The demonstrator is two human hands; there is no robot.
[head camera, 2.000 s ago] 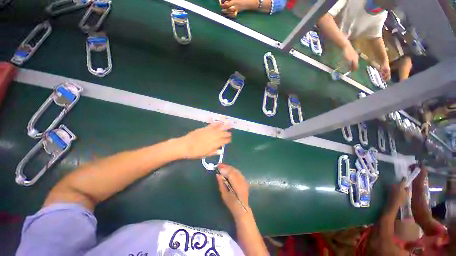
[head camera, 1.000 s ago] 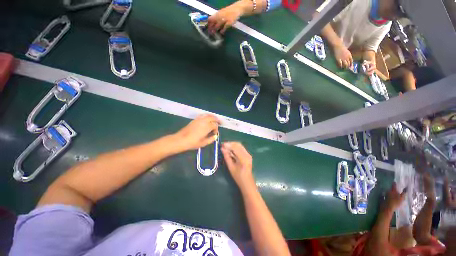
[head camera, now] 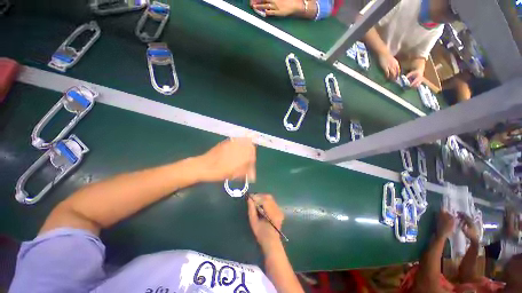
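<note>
A silver-white oval loop part [head camera: 236,190] lies on the green bench in front of me, its rounded end towards me. My left hand [head camera: 233,159] is over its far part and hides that end; the fingers are blurred and seem to hold it. My right hand [head camera: 265,219] holds a thin dark hand tool [head camera: 275,225], its tip close to the loop's near rounded end. Whether the tip touches the loop cannot be told.
Two loops [head camera: 52,170] lie at left, one near the pale rail [head camera: 171,115]. Overlapping loops [head camera: 407,220] lie at right. Single loops [head camera: 163,71] lie on the green conveyor beyond. A grey post [head camera: 418,130] slants overhead. Workers' hands [head camera: 455,222] hold whitish plastic at right.
My left hand has moved down over the loop. My right hand has moved lower, and the tool now shows. Conveyor loops have shifted right. The hand across has let go of a loop, no longer seen there.
</note>
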